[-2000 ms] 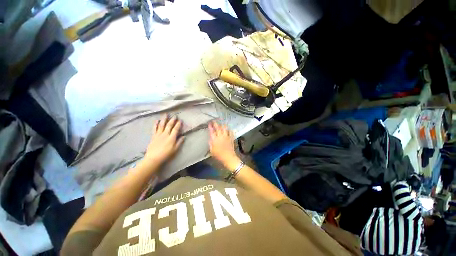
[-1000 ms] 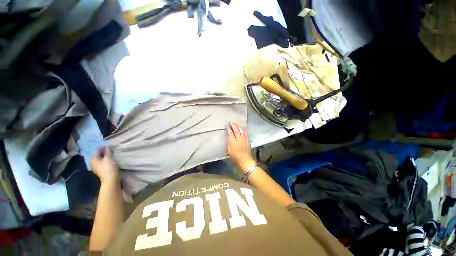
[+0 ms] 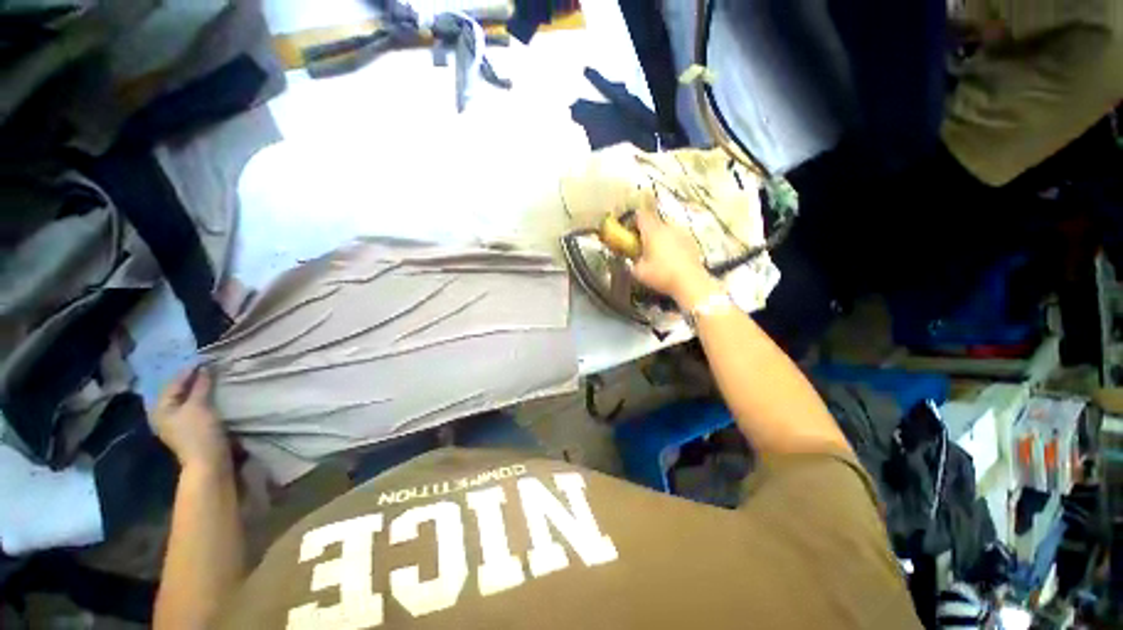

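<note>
A grey-taupe garment panel (image 3: 406,338) lies on the white-covered pressing table (image 3: 370,160), with creases fanning from its left end. My left hand (image 3: 189,412) pinches the panel's left edge. My right hand (image 3: 665,256) is closed on the yellow-tan handle of the steam iron (image 3: 603,277). The iron sits on the table at the edge of the scorched cream rest cloth (image 3: 727,203), just right of the panel. My right hand hides part of the handle.
A pile of grey pieces (image 3: 74,283) with a black strip lies at left. Dark cloth scraps (image 3: 616,113) and a yellow-tan ruler (image 3: 289,52) with grey cloth are at the far edge. A blue crate (image 3: 647,455) with dark garments (image 3: 930,480) stands below right.
My right hand has left the panel's right end and taken hold of the iron's handle. My left hand moved from the panel's middle to its left edge. The panel lies flatter.
</note>
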